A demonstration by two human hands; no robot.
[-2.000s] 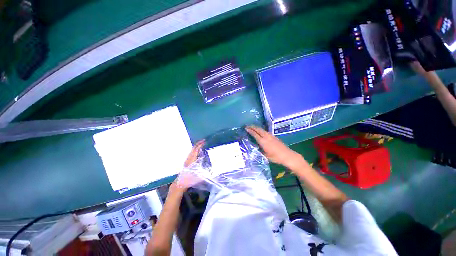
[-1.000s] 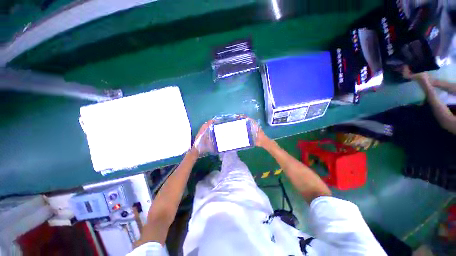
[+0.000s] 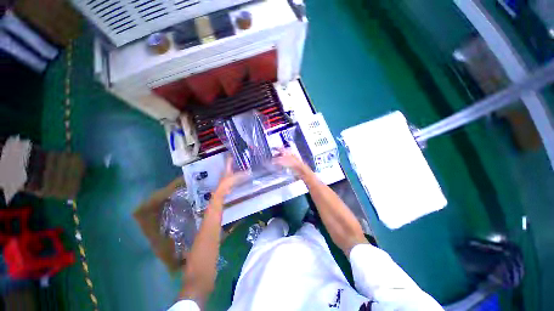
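Note:
A dark product box (image 3: 248,141) in a clear shrink bag (image 3: 262,172) lies across the sealer's back part and the near end of the roller conveyor (image 3: 209,141). The bag's loose near end lies over the white bar sealer (image 3: 240,203). My left hand (image 3: 228,180), blurred, is at the bag's near left corner. My right hand (image 3: 289,161) is at its near right side. Both appear to grip the film; the fingertips are partly hidden and blurred.
The heat shrink tunnel (image 3: 200,61) with its red-brown curtain (image 3: 222,79) stands behind. The control box (image 3: 318,141) is to the right. A stack of white sheets (image 3: 395,170) lies on the green bench. Film offcuts (image 3: 177,222) lie on brown cardboard (image 3: 152,214) at left.
The view has turned from the bench with the blue scale to the sealer and tunnel. The bagged box has moved from between my hands over the bench edge onto the sealer and rollers.

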